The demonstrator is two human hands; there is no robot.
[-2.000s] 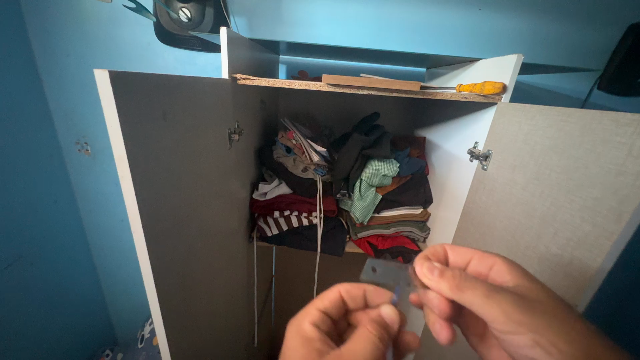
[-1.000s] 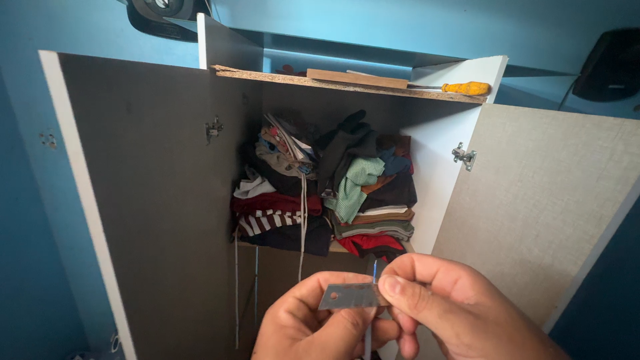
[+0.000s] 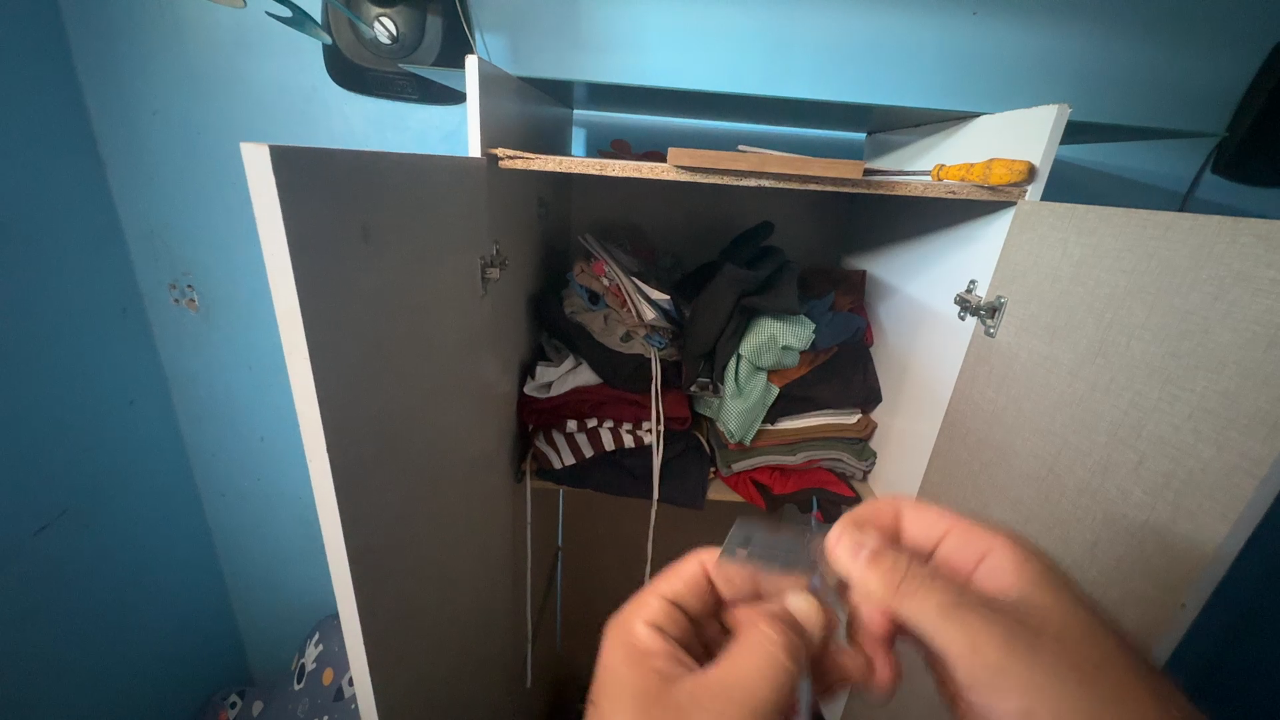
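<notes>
Low in the head view, my left hand [image 3: 715, 640] grips a small flat grey plate [image 3: 768, 545], blurred, between thumb and fingers. My right hand [image 3: 940, 590] pinches at the plate's right end, close against the left fingertips. A thin bluish strip or cord shows between the hands; its exact form is unclear. Behind them stands an open wardrobe with folded and heaped clothes [image 3: 790, 400] on a shelf. A yellow-handled screwdriver [image 3: 985, 172] lies on the raw-edged chipboard top board [image 3: 760, 180], by a flat brown wooden piece [image 3: 765, 162].
The left wardrobe door [image 3: 400, 420] and right door [image 3: 1110, 400] stand open, with metal hinges [image 3: 981, 308] showing. Pale cords [image 3: 656, 450] hang from the clothes shelf. A black device [image 3: 400, 50] is on the blue wall at upper left. Patterned fabric [image 3: 320, 670] shows at lower left.
Both hands stay together at the small plate while their fingers shift. The plate stood more upright two seconds ago, then lay sideways across the left fingers, as it roughly does now.
</notes>
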